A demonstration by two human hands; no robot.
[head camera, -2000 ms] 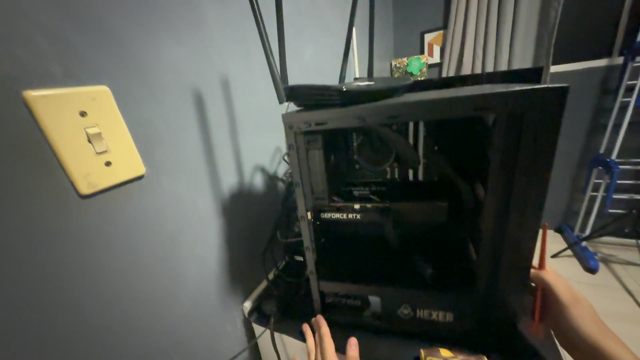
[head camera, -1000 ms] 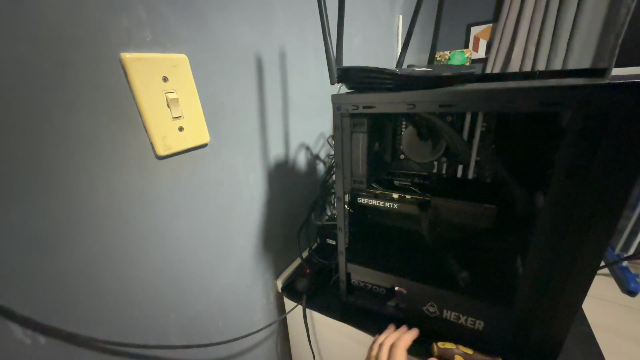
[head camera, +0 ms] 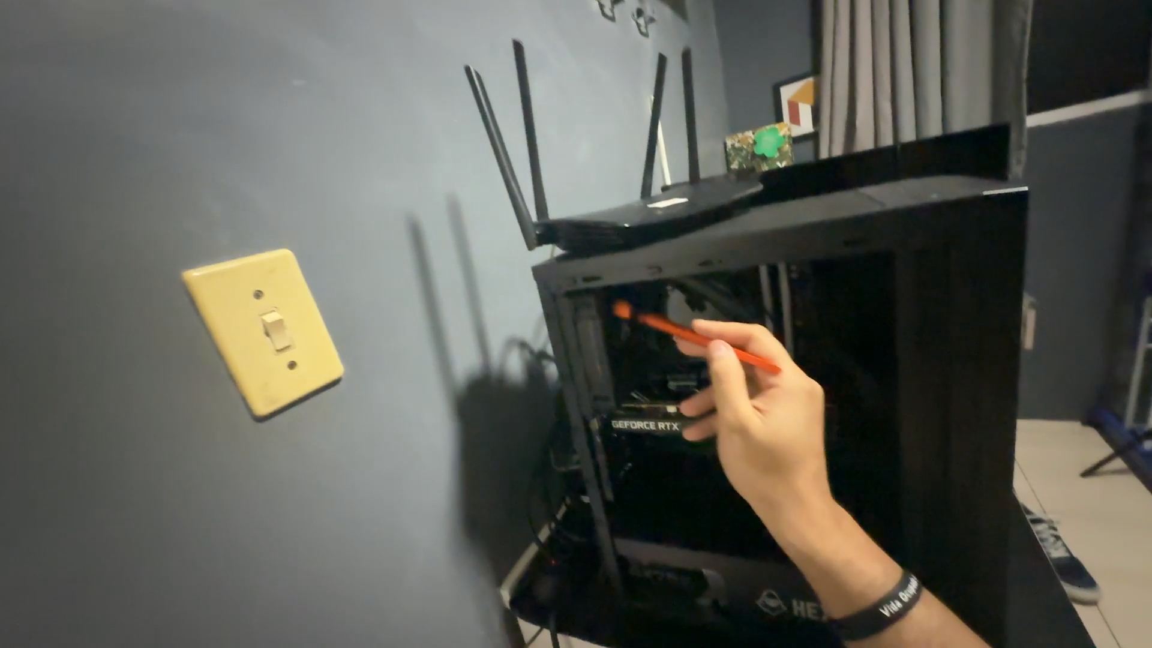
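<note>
A thin orange brush-like tool (head camera: 664,328) is pinched between the thumb and fingers of my right hand (head camera: 765,409), its thicker tip pointing up and left. The hand is in front of the open-looking side of a black computer case (head camera: 958,378). Behind and below the fingers lies a graphics card (head camera: 644,426) with light lettering. Whether the tool touches anything inside cannot be told. A dark wristband (head camera: 877,612) circles my right wrist. My left hand is out of view.
A black router (head camera: 621,225) with upright antennas rests on the case. Left of it, the wall carries a yellowed switch plate (head camera: 264,333). Dark cables (head camera: 538,531) run behind the case. A shoe (head camera: 1060,553) shows on the floor at right.
My right hand has come into view with the orange tool, in front of the case's upper interior. The hand seen at the case's lower edge one second ago is no longer there.
</note>
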